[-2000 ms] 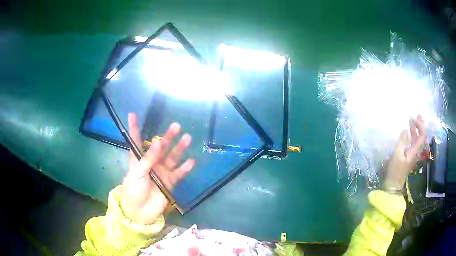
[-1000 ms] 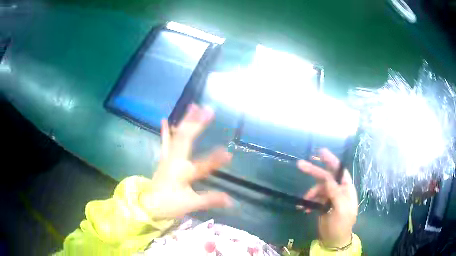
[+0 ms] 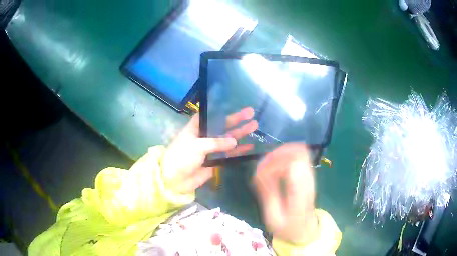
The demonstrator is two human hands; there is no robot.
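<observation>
A clear black-bordered touch panel (image 3: 280, 107) is held up in front of me, roughly level. My left hand (image 3: 200, 150) grips its left edge, with the fingers behind the glass and the thumb in front. My right hand (image 3: 286, 187) is blurred at the panel's lower edge, with its fingers bunched together; whether it pinches the panel or a film is unclear. A blue-faced, dark-framed panel (image 3: 175, 62) lies on the green mat behind to the left. Another panel (image 3: 343, 82) lies partly hidden behind the held one, with an orange flex cable (image 3: 325, 162) near its lower right corner.
A crinkled, shiny heap of peeled film (image 3: 413, 157) lies on the right of the green bench mat (image 3: 100, 95). A dark-framed piece (image 3: 426, 235) stands out below it. A pale rounded object with a handle (image 3: 421, 20) is at the top right. The bench edge curves along the left.
The held panel has been turned and raised nearer to me. My left hand has taken hold of its left edge. My right hand has moved left along the lower edge. The view has shifted.
</observation>
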